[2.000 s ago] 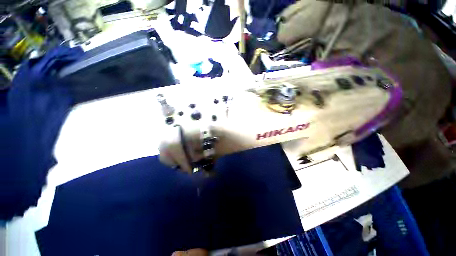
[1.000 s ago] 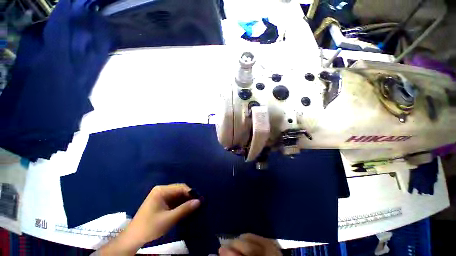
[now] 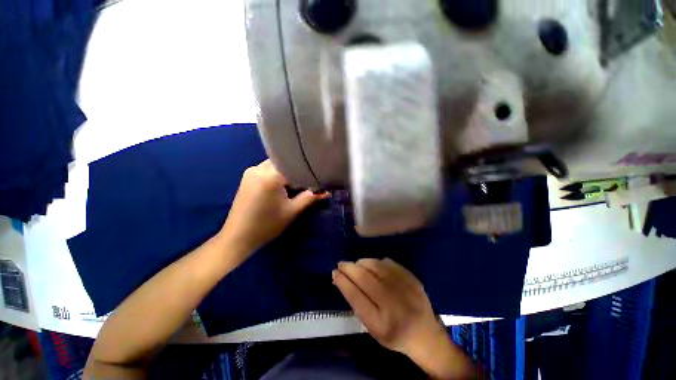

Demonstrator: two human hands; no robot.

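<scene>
A large navy garment panel point(image 3: 163, 185) lies flat on the white table under the sewing machine head point(image 3: 459, 82). My left hand point(image 3: 270, 211) is at the needle area, its fingertips down on the cloth and partly hidden behind the head. A narrow dark strip point(image 3: 337, 215) seems to lie on the panel between my hands; its edges are hard to tell. My right hand point(image 3: 385, 300) rests on the cloth below the needle, fingers bent and close together. The needle and presser foot are mostly hidden by the head.
Stacked navy cut panels point(image 3: 37, 111) with jagged edges are at the left. The white table point(image 3: 167, 67) has a printed ruler point(image 3: 578, 276) along its front edge. A small green tool point(image 3: 597, 189) is at the right. Blue crates point(image 3: 593, 323) are below the table.
The view has moved much closer to the machine head. My left hand has moved up to the needle area. My right hand has come up from the front edge onto the panel.
</scene>
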